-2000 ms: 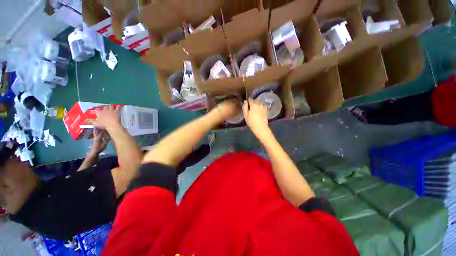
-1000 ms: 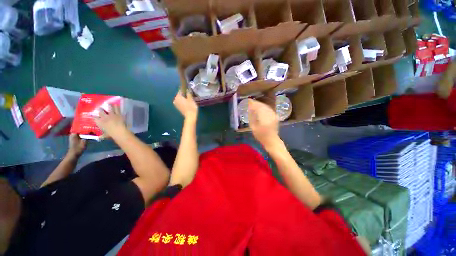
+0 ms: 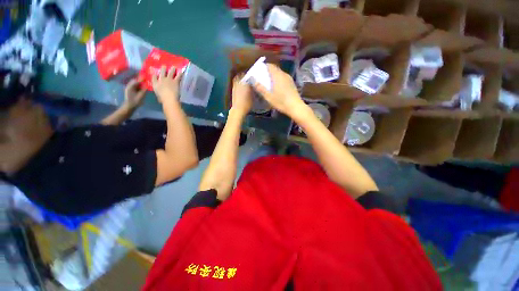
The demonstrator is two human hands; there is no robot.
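Note:
An open brown retail box (image 3: 243, 56) stands apart at the bench's front edge, with a wrapped camera partly seen inside. My right hand (image 3: 279, 91) grips a small white accessory packet (image 3: 260, 74) over this box. My left hand (image 3: 242, 95) is at the box's left side, close to the packet; its fingers are blurred, and I cannot tell whether it grips the box or the packet. Rows of open boxes (image 3: 428, 135) stand to the right, several holding round cameras (image 3: 359, 128) and small white accessory boxes (image 3: 370, 79).
A person in black at the left has a hand (image 3: 166, 85) on red-and-white boxes (image 3: 112, 57) on the green bench (image 3: 171, 23). Wrapped parts (image 3: 54, 34) lie at the far left. Blue crates (image 3: 455, 224) stand on the floor at the right. A red sleeve (image 3: 510, 190) shows at the right edge.
The view has shifted, so the box rows sit further right. My hands have come together over the separate box, and a white packet now shows in my right hand.

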